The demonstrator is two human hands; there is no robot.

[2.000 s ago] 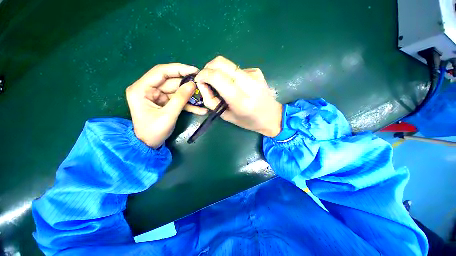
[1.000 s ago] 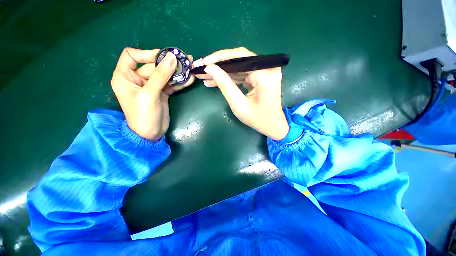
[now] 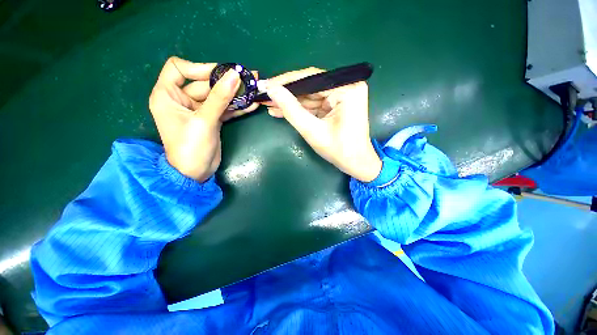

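Observation:
My left hand (image 3: 191, 124) holds a round black module (image 3: 247, 89) between thumb and fingers. The module has silver-white spots around its rim, and my thumb covers part of its face. My right hand (image 3: 327, 121) grips slim black tweezers (image 3: 330, 79) between thumb and fingers. Their broad end points to the upper right and their narrow end meets the module's right edge. Whether the tip touches the module cannot be told. Both hands are above the dark-green surface.
The glossy green surface (image 3: 419, 59) lies under my hands. A small dark module (image 3: 110, 4) is cut off at the top left edge. A white box (image 3: 560, 49) with black and blue cables stands at the upper right. A red item (image 3: 514, 181) is below it.
Since the first frame the tweezers have swung from pointing down-left to up-right, and my hands have moved apart. In the last second they shifted slightly; the far module came further into view.

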